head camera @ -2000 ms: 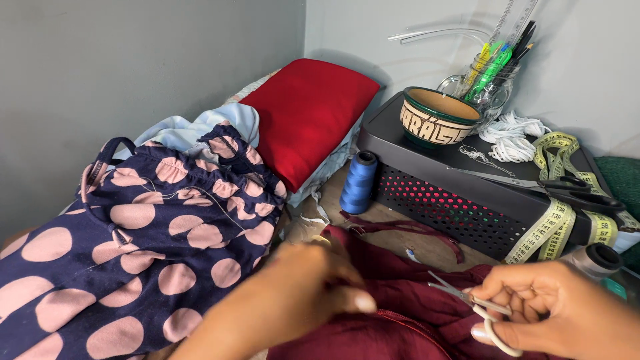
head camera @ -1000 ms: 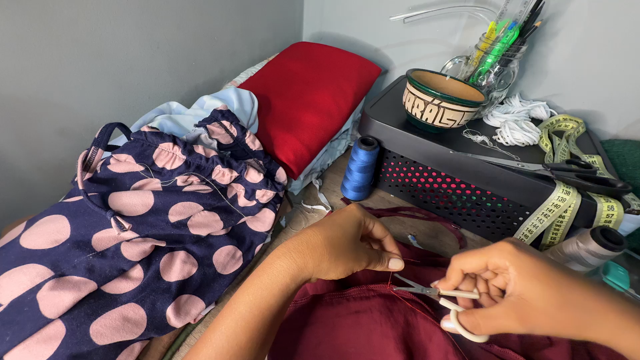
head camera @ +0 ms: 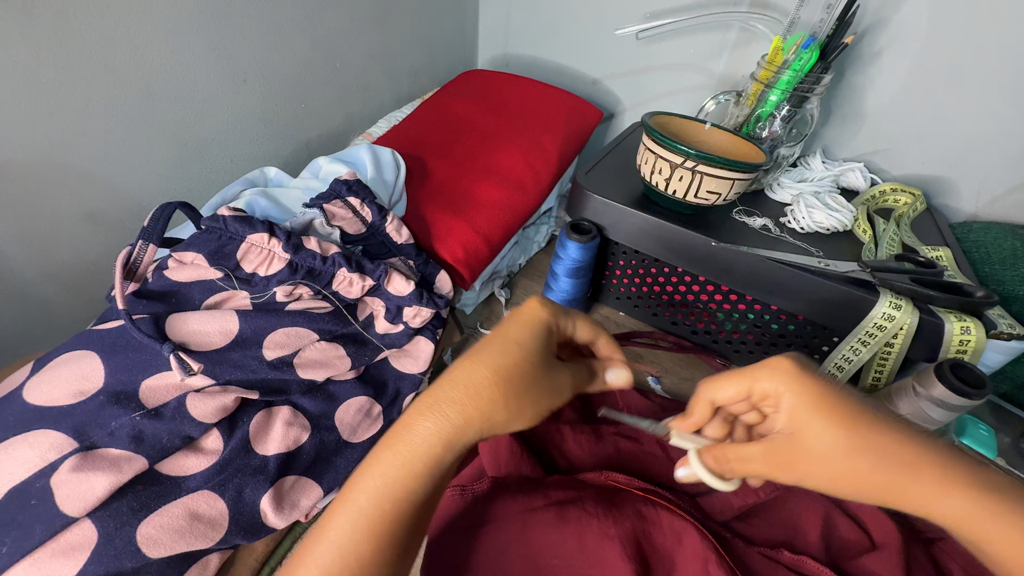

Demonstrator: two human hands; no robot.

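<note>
Small white-handled scissors point(head camera: 636, 422) are in my right hand point(head camera: 768, 428), fingers in the loops, the blades together and pointing left. My left hand point(head camera: 552, 372) is raised just left of the blade tips, thumb and fingertips pinched on what looks like a fine red thread, faint from blur. Beneath both hands spreads a maroon fabric point(head camera: 592, 512) with a red line of stitching along a seam. A blue thread cone point(head camera: 571, 264) stands behind my left hand.
Polka-dot navy fabric point(head camera: 200, 400) lies left, with a folded red cloth point(head camera: 488, 152) behind. A black perforated box point(head camera: 688, 296) holds a painted bowl point(head camera: 700, 164), large black-handled scissors point(head camera: 904, 276) and a measuring tape point(head camera: 872, 336). A grey thread cone point(head camera: 936, 392) leans right.
The scissors' blades, spread apart near my left fingertips a second ago, are now together. My left hand has drawn slightly away from them.
</note>
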